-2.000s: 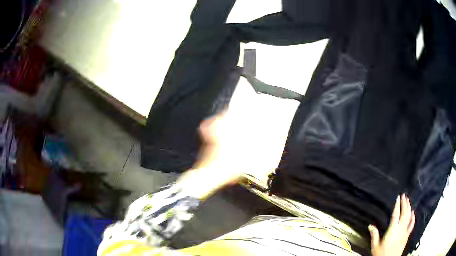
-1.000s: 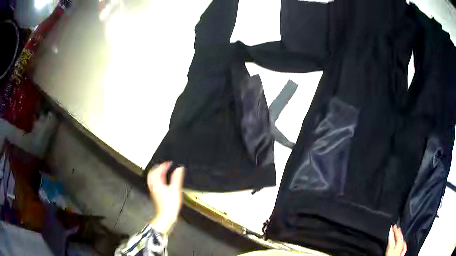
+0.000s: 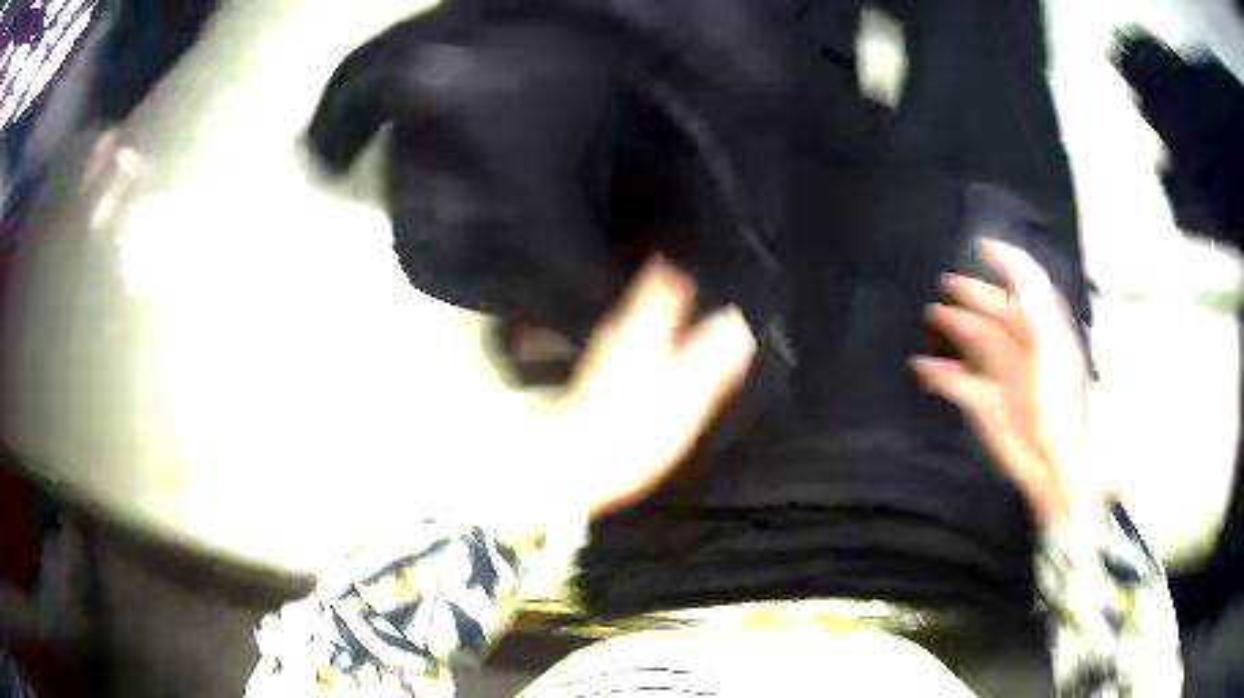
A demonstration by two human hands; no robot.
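Black trousers in a stack (image 3: 832, 464) lie in front of me, waist edges near the table's front edge. A bunched black garment (image 3: 505, 177), blurred, lies over or against their upper left side. My left hand (image 3: 662, 389) is blurred at the lower edge of this bunched cloth, thumb and fingers apart; whether it grips cloth cannot be seen. My right hand (image 3: 1003, 361) is over the stack's right side, beside a shiny pocket bag, fingers spread and curved, with no cloth seen between them.
The off-white table (image 3: 259, 396) curves around on the left, its front edge running below the stack. More black cloth (image 3: 1201, 150) lies at the far right. A dark floor area shows at the lower left.
The separate pair on the left is no longer flat; black cloth is bunched against the stack. My left hand has moved right and up, my right hand up. The view has shifted.
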